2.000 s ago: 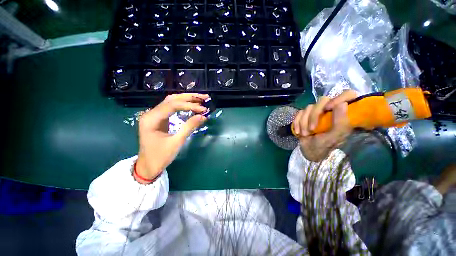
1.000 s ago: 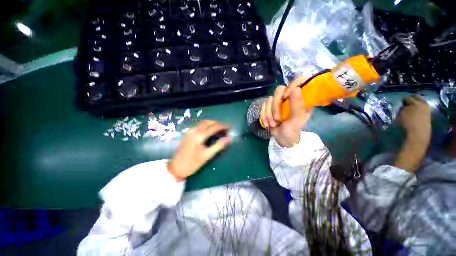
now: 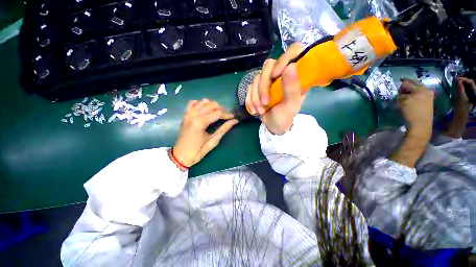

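My right hand (image 3: 276, 94) grips the orange electric screwdriver (image 3: 329, 60), which lies tilted with its black nose pointing left toward my left hand. My left hand (image 3: 201, 130) holds a small dark round unit (image 3: 216, 125) between thumb and fingers, mostly hidden by them. The screwdriver nose is close to the left fingertips; whether the bit touches the unit cannot be told. The grey speckled dish (image 3: 247, 86) lies behind the nose, partly covered by my right hand. A loose pile of small clear/white parts (image 3: 130, 109) lies on the green mat left of my left hand.
The black blister tray (image 3: 151, 62) with round units stands behind the parts. Crumpled clear bags (image 3: 305, 23) lie behind the screwdriver. A black cable curves on the mat at right. Another person's hands (image 3: 417, 107) and smock are at right. A binder clip (image 3: 348, 141) is at the bench edge.
The view has shifted and turned. My left hand moved from near the tray, past the loose parts, to the screwdriver nose with the dark unit. Another person's hands came into view at right.
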